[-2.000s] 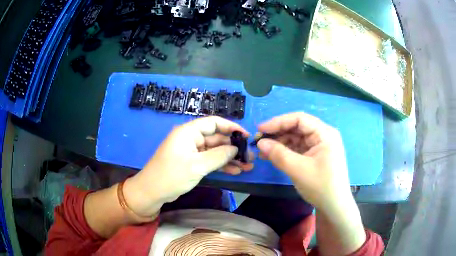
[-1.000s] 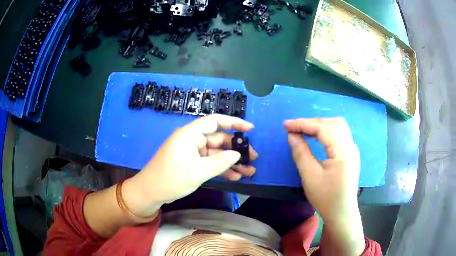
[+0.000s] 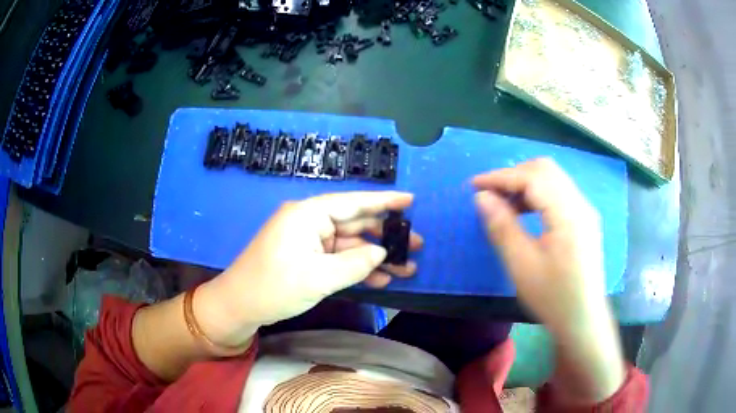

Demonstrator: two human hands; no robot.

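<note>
My left hand [image 3: 323, 242] holds a black plastic housing [image 3: 396, 239] upright between thumb and fingers, over the blue board [image 3: 452, 242]. My right hand [image 3: 541, 230] is to the right of it, blurred, with thumb and index fingertips close together. Whether a tiny piece is between those fingertips cannot be told. A row of several black assembled units [image 3: 285, 153] stands side by side on the left half of the blue board.
A pile of loose black parts [image 3: 323, 44] lies on the green bench beyond the board. A shallow box [image 3: 585, 81] with tiny silvery pieces is at the upper right. Stacked blue sheets [image 3: 60, 97] with filled rows are at the far left.
My right hand has moved right, away from the housing; the small black part in its fingertips no longer shows there. My left hand keeps the housing, nearly in place.
</note>
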